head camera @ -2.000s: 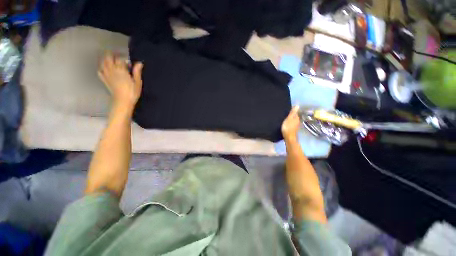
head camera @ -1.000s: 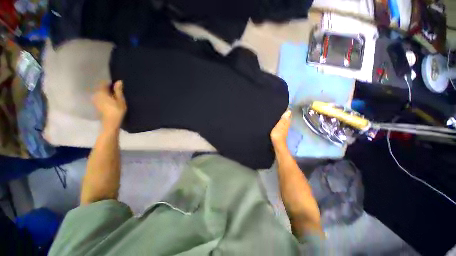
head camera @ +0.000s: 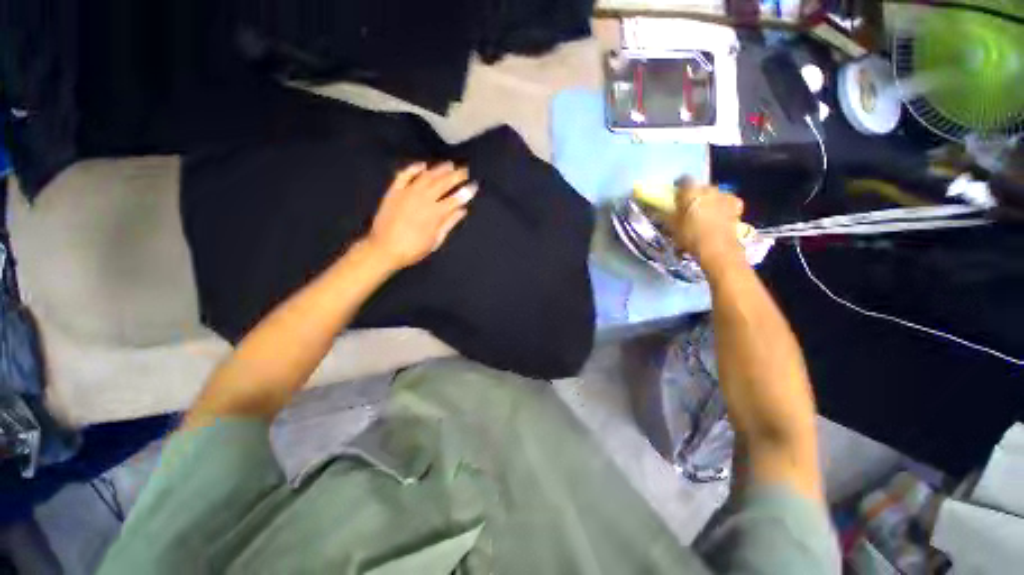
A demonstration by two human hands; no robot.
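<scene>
A black garment (head camera: 292, 225) lies spread on the beige padded pressing board (head camera: 101, 258), its near right corner hanging over the front edge. My left hand (head camera: 424, 213) rests flat on the garment, palm down, fingers slightly apart, holding nothing. My right hand (head camera: 710, 225) is closed around the yellow handle of the silver steam iron (head camera: 649, 242). The iron is on the light blue mat (head camera: 578, 133) at the right of the board. My fingers hide most of the handle.
More black garments (head camera: 371, 51) lie along the far edge. Beyond the mat is a metal tray with red items (head camera: 663, 92). A green fan (head camera: 971, 67) stands far right. Whitish hose lines (head camera: 876, 221) run right from the iron, above a thin white cable (head camera: 898, 323).
My left hand has moved from the garment's left edge onto its middle. My right hand has left the garment's right edge and taken hold of the iron's handle. The view has shifted.
</scene>
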